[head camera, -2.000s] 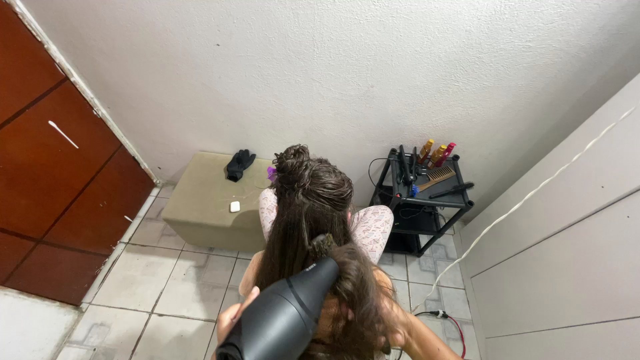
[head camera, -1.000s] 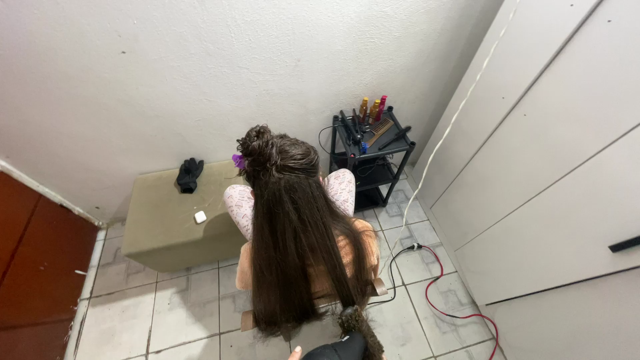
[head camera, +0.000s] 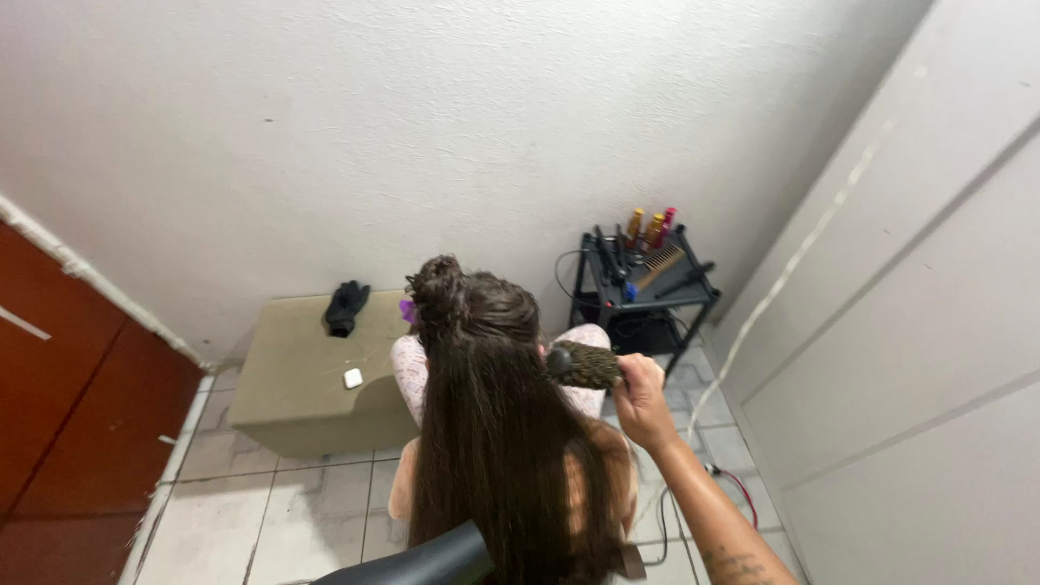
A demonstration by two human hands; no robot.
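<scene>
A seated person's long dark hair [head camera: 496, 439] hangs down the back, its upper part tied in a bun [head camera: 441, 291]. My right hand [head camera: 642, 398] is closed around the handle of a round hairbrush [head camera: 587, 366], whose bristled barrel lies against the right side of the hair near the person's ear. At the bottom edge a black hair dryer [head camera: 414, 561] shows only its nozzle end, pointing up and right at the lower hair. My left hand is out of the frame.
A beige upholstered bench [head camera: 325, 422] at left bears a black glove [head camera: 347, 309] and a small white case [head camera: 353, 378]. At right stands a black cart [head camera: 650, 302] with bottles [head camera: 652, 231] and a comb [head camera: 660, 264]. A cord [head camera: 751, 496] lies on the tiled floor.
The round brush has moved from the hair's lower ends up to the right side of the head. Two seconds ago, the dryer's nozzle and the brush were together at the hair.
</scene>
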